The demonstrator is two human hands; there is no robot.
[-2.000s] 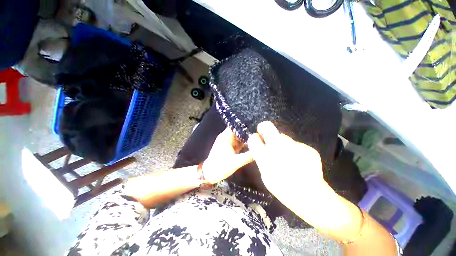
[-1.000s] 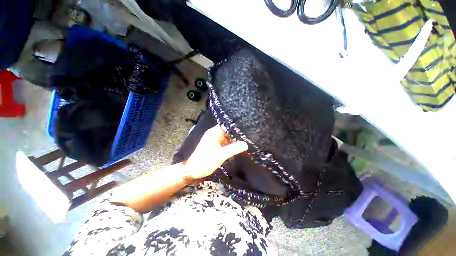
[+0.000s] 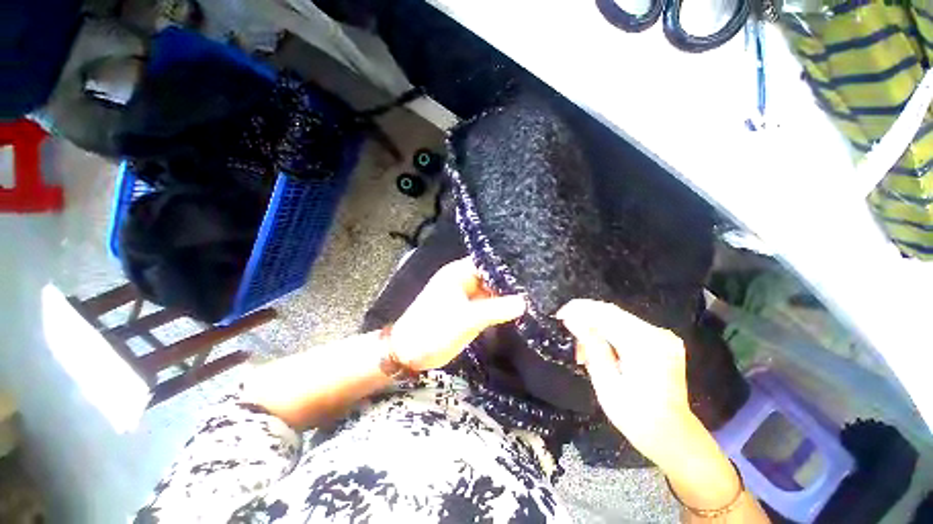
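Note:
A dark tweed-like jacket (image 3: 547,194) lies over the lap, partly beside and under the white table's edge. A braided trim (image 3: 473,220), black flecked with white and purple, runs along its edge. My left hand (image 3: 440,315) pinches the trimmed edge between thumb and fingers. My right hand (image 3: 632,368) is just right of it, over the trim, its thumb and fingertips closed together. A needle or thread between those fingertips is too small to see. Smooth dark cloth shows below the trim.
The white table (image 3: 655,113) bears scissors (image 3: 706,26), a slim blue tool (image 3: 759,77) and yellow-and-black striped cloth (image 3: 870,102). A blue basket (image 3: 274,256) of black garments, a wooden stool (image 3: 97,358) and a red stool (image 3: 31,169) stand left. A purple stool (image 3: 818,481) stands lower right.
My right hand, over the trim two seconds ago and out of view one second ago, is back beside my left hand. My left hand still pinches the edge. The view has shifted slightly.

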